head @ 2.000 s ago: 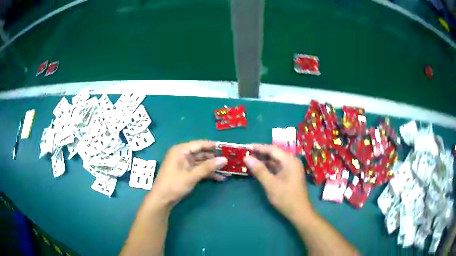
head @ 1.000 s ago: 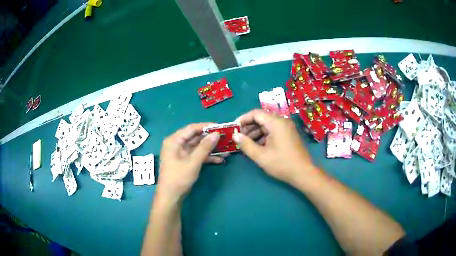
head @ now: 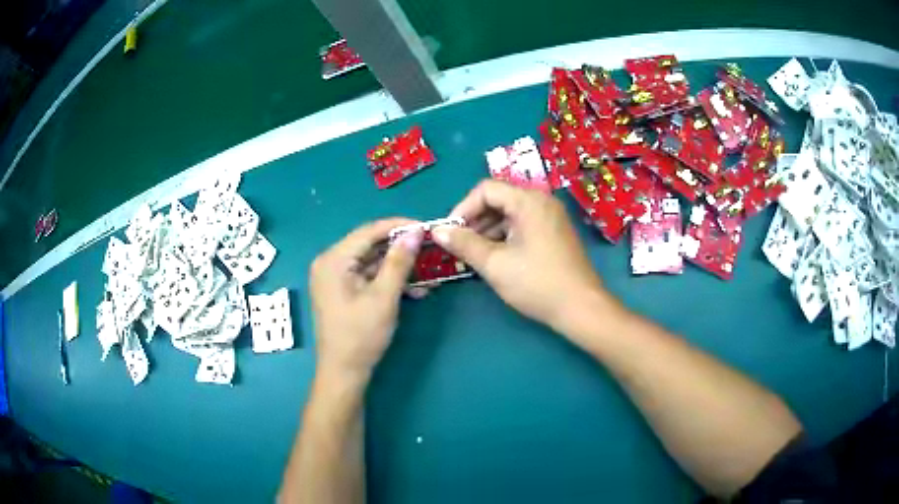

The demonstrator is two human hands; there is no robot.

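My left hand (head: pixel 360 285) and my right hand (head: pixel 522 256) hold a joined board and plate (head: pixel 441 264) between them, in front of me over the bench. Its red face shows with a white edge along the top. Both thumbs press near its upper edge, and the fingers hide its sides and back. A single red circuit board (head: pixel 401 157) lies flat beyond my hands, apart from the heap. Loose white plastic plates (head: pixel 177 276) are heaped at the left. Red circuit boards (head: pixel 670 148) are heaped right of centre, some with pale side up.
A second white heap (head: pixel 838 197) lies at the far right. A grey post (head: pixel 384 49) stands at the pale rail (head: pixel 296 138). Joined pieces (head: pixel 340 59) and a yellow part (head: pixel 130 40) are on the green belt. A pen (head: pixel 63 349) and cream slip (head: pixel 70 311) lie at left.
The view has turned and shifted. Both thumbs have moved up to the upper edge of the held piece. The pieces on the belt have shifted left in the picture.
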